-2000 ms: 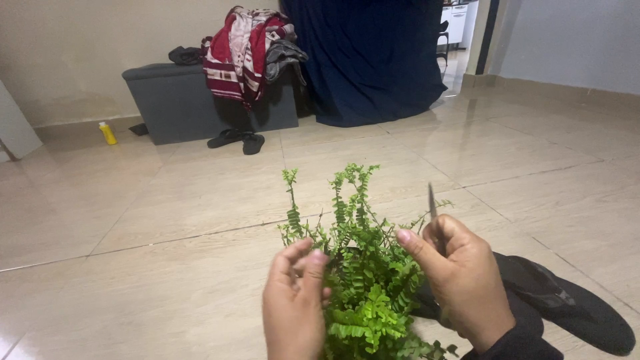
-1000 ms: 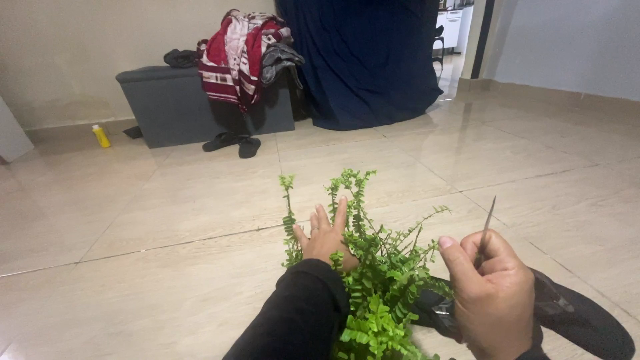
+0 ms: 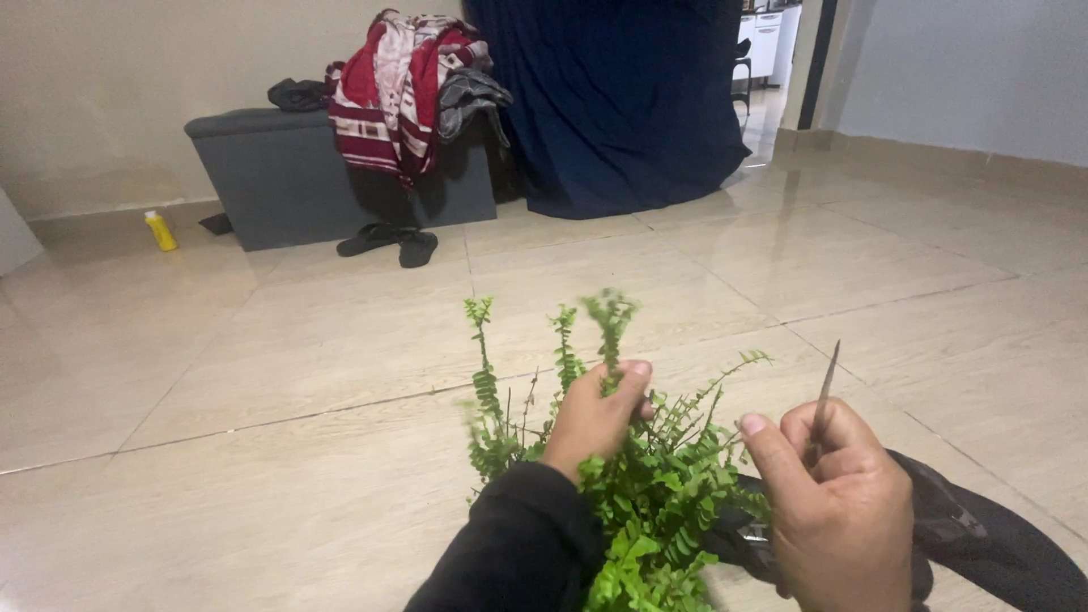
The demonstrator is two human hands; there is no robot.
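Note:
A leafy green fern (image 3: 654, 501) fills the lower middle of the head view; whatever it grows in is not visible. My left hand (image 3: 599, 416) reaches into the fern from a black sleeve, its thumb and fingers closed around an upright frond (image 3: 610, 327) whose tip is blurred. To the right of the plant, my right hand (image 3: 837, 501) grips a thin, pointed dark blade (image 3: 824, 391) that points up; its lower end is hidden in the fist.
Black flip-flops (image 3: 986, 518) lie on the tiled floor at the lower right, partly behind my right hand. Farther off stand a grey storage bench (image 3: 280, 183) with a red and white cloth (image 3: 391, 93), another pair of flip-flops (image 3: 395, 242), a yellow bottle (image 3: 160, 231) and a dark blue drape (image 3: 620, 110).
My left hand has moved from beside the fern, on the left, into it and now holds a frond. The right hand keeps the blade upright.

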